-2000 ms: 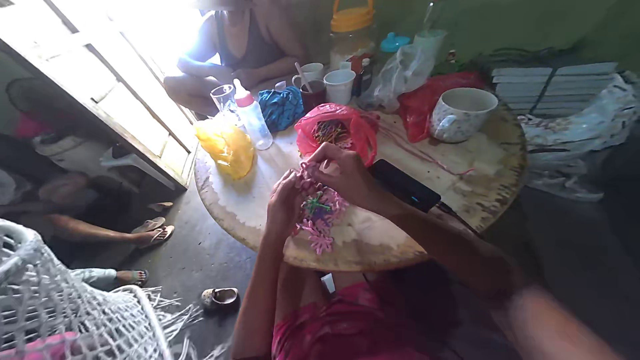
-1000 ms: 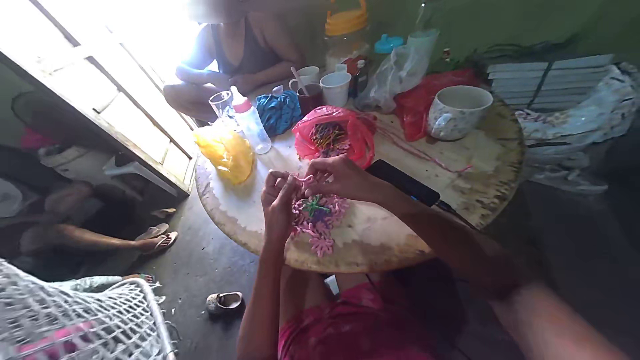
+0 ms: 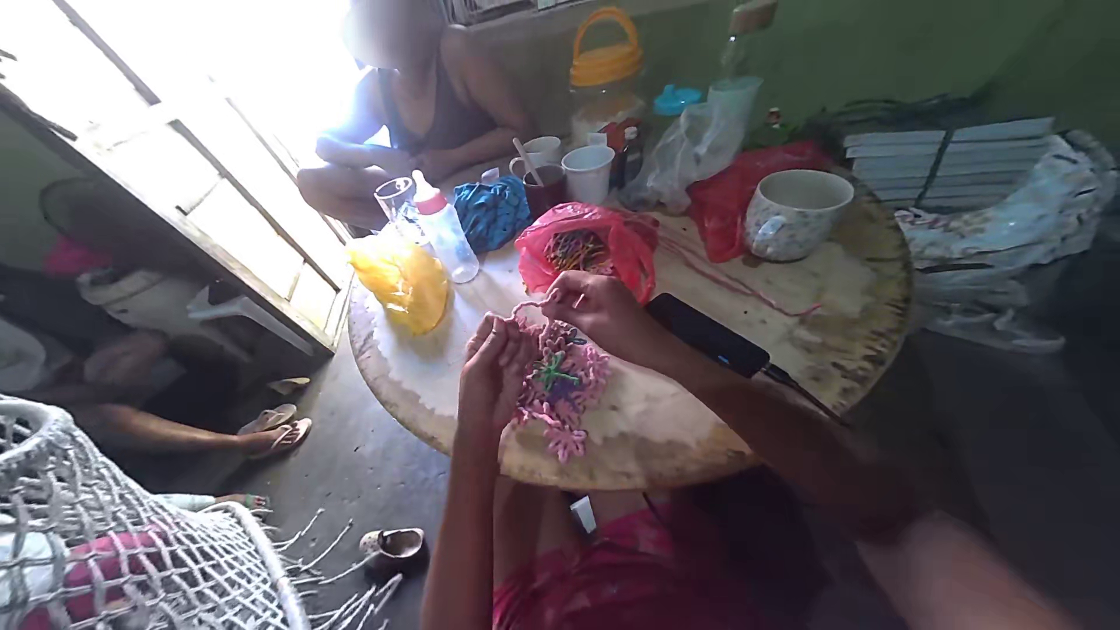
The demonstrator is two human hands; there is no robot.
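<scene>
My left hand (image 3: 497, 367) pinches one end of a short length of pink yarn (image 3: 528, 305) beside a pink piece of flower-shaped yarn work (image 3: 567, 385) with green and purple parts. Opposite it, my right hand (image 3: 595, 311) grips the same yarn between thumb and fingers, so the strand arches between both hands. The yarn work hangs or lies just below them, over the table's near side. Right behind my hands stands an open red plastic bag (image 3: 626, 245) with a tangle of multicoloured strands (image 3: 577, 252) inside. Loose pink strands (image 3: 735, 278) trail from the bag to the right.
The round table (image 3: 665, 437) also bears a black phone (image 3: 709, 334) with a cable, a large mug (image 3: 798, 214), a yellow bag (image 3: 400, 284), a baby bottle (image 3: 448, 232), a blue bundle (image 3: 492, 210), cups and a jug (image 3: 605, 83). A person sits across; another's legs are at left, near a net hammock (image 3: 131, 525).
My hands have moved slightly apart from where they nearly met, and a strand of pink yarn now shows arched between them. The bag and the phone have stayed in place.
</scene>
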